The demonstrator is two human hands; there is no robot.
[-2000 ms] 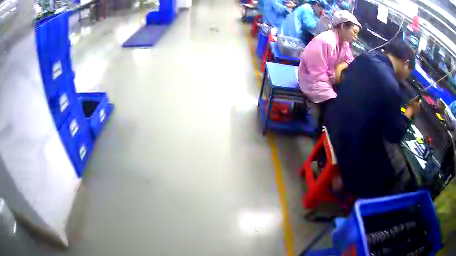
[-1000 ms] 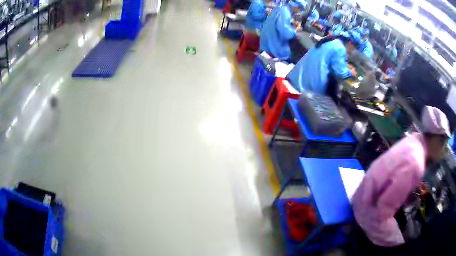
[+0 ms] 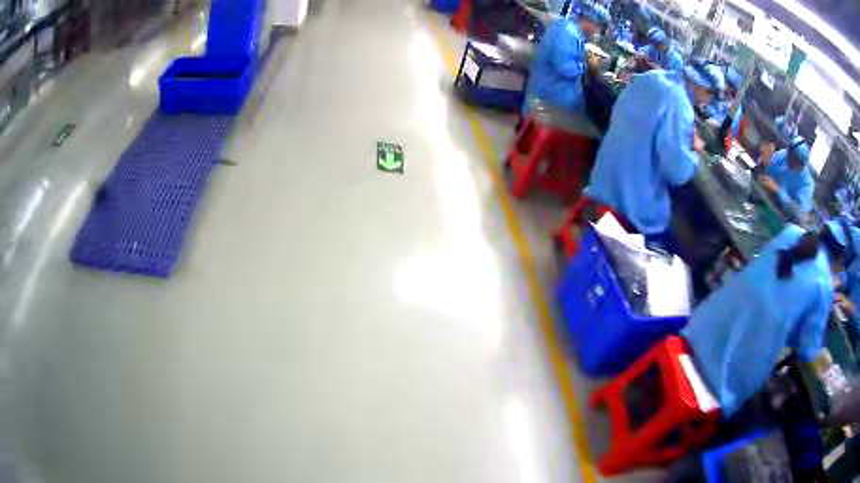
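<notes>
Neither of my hands is in the picture. Nearest in front of me is the grey, shiny floor [image 3: 311, 330] with a yellow line [image 3: 528, 255] along its right side. A green floor sign with a white arrow [image 3: 389, 158] lies ahead. To the right of the line stands a red plastic stool [image 3: 655, 406] with something white on its seat. Behind it is a blue bin [image 3: 613, 316] with white sheets and dark or clear material at its top.
A blue slatted pallet [image 3: 151, 193] lies at the left, with blue bins [image 3: 203, 85] at its far end. Several people in blue smocks and caps work along the green bench [image 3: 745, 222] on the right. More red stools [image 3: 552, 156] and a low cart [image 3: 492, 74] stand beside it.
The view has moved forward along the aisle. The pink-smocked person, the blue table and the near-left bin have left the picture. The pallet, floor sign and blue bin with sheets appear nearer.
</notes>
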